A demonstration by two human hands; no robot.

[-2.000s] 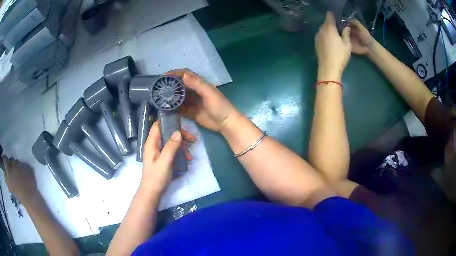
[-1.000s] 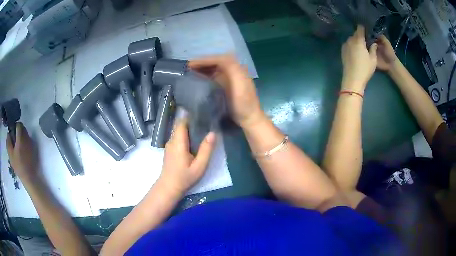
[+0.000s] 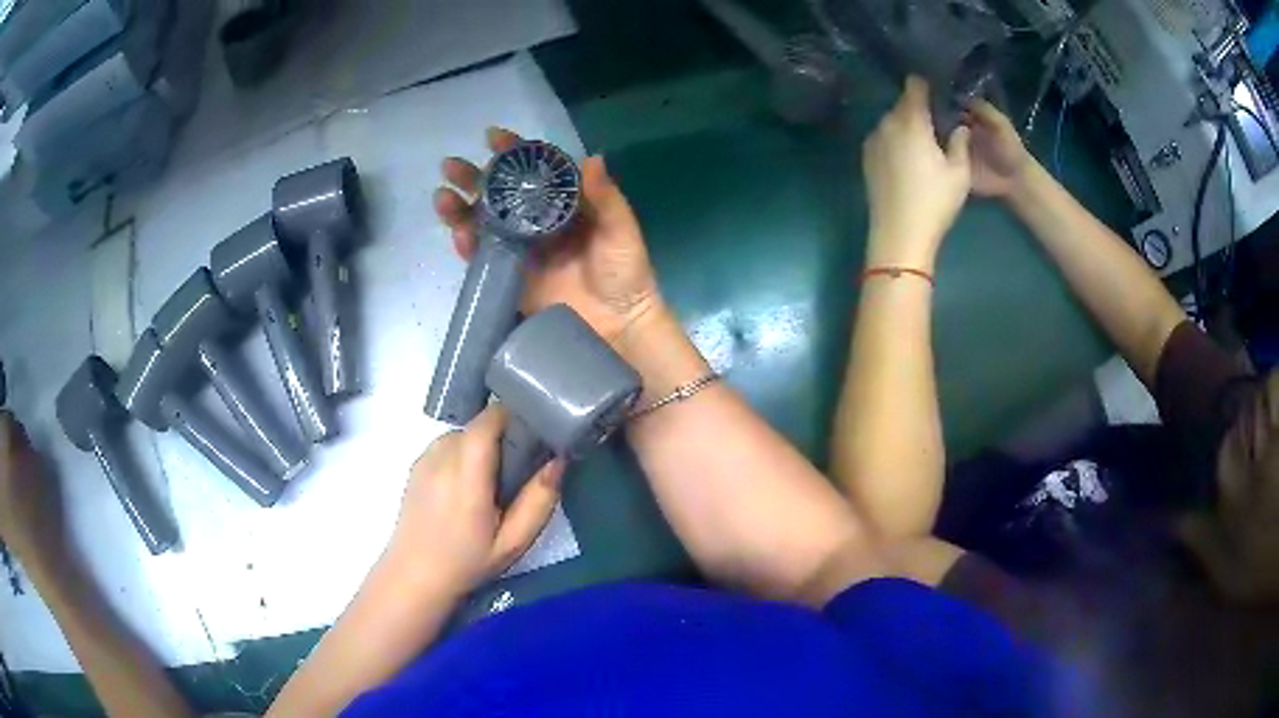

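Observation:
My left hand (image 3: 456,491) is closed round the handle of a glossy grey blower unit (image 3: 564,376); its barrel head points up and right. My right hand (image 3: 603,260), palm up, holds a second grey unit (image 3: 477,330) by its head, with the round vaned grille (image 3: 533,188) facing up and the handle slanting down left. The held units are close together. Several more grey units (image 3: 316,197) lie in a fanned row on the white sheet (image 3: 407,105) at left, heads up.
Another person's forearm (image 3: 70,617) is at the far left edge. At right, a coworker's hands (image 3: 912,154) hold a dark grey piece (image 3: 968,63) over the green mat (image 3: 715,154). Grey stacked cartons (image 3: 84,98) stand upper left; a pale instrument box (image 3: 1157,154) is at right.
My right hand has taken up the unit from the right end of the row. The unit in my left hand has moved lower and turned so its barrel side shows.

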